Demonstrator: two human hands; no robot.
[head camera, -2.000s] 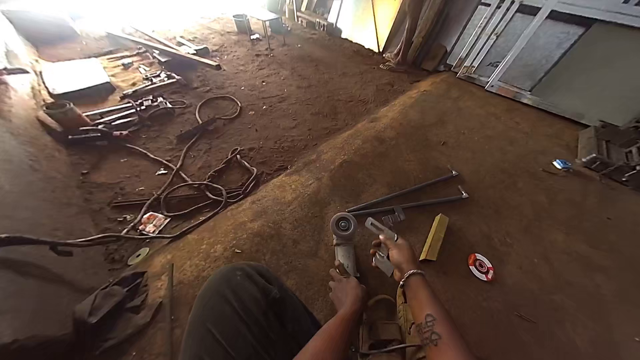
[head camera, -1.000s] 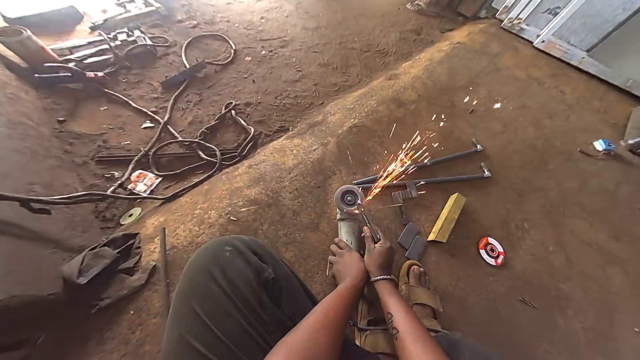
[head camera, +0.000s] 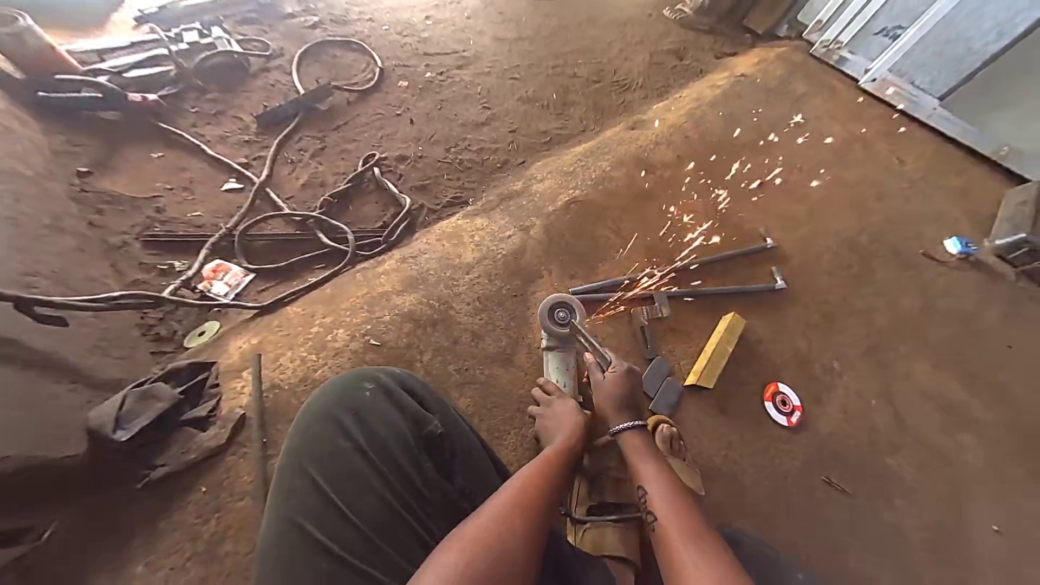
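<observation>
My left hand (head camera: 559, 416) grips the body of an angle grinder (head camera: 560, 362), whose disc faces up. In my right hand (head camera: 615, 392) is a small metal piece (head camera: 591, 344), its far end against the disc's right edge. Sparks (head camera: 678, 264) fly from there up and to the right, over two thin metal rods (head camera: 703, 290). Small dark metal plates (head camera: 656, 379) lie just right of my right hand, beside a yellow angular bar (head camera: 715, 350). Farther right rests a red and white grinding disc (head camera: 782, 404). The grinder's rear end is hidden by my hands and arms.
My sandalled foot (head camera: 676, 455) is close beside my right wrist. Looped cables (head camera: 268, 191) lie on the ground at left, near a pale disc (head camera: 201, 334) and a dark cloth (head camera: 162, 410). A metal-framed panel (head camera: 918, 57) stands at the upper right.
Two seconds ago my right hand held the metal piece apart from the grinder, without sparks. It has moved left to the disc, and sparks now spray, reaching farther than one second ago.
</observation>
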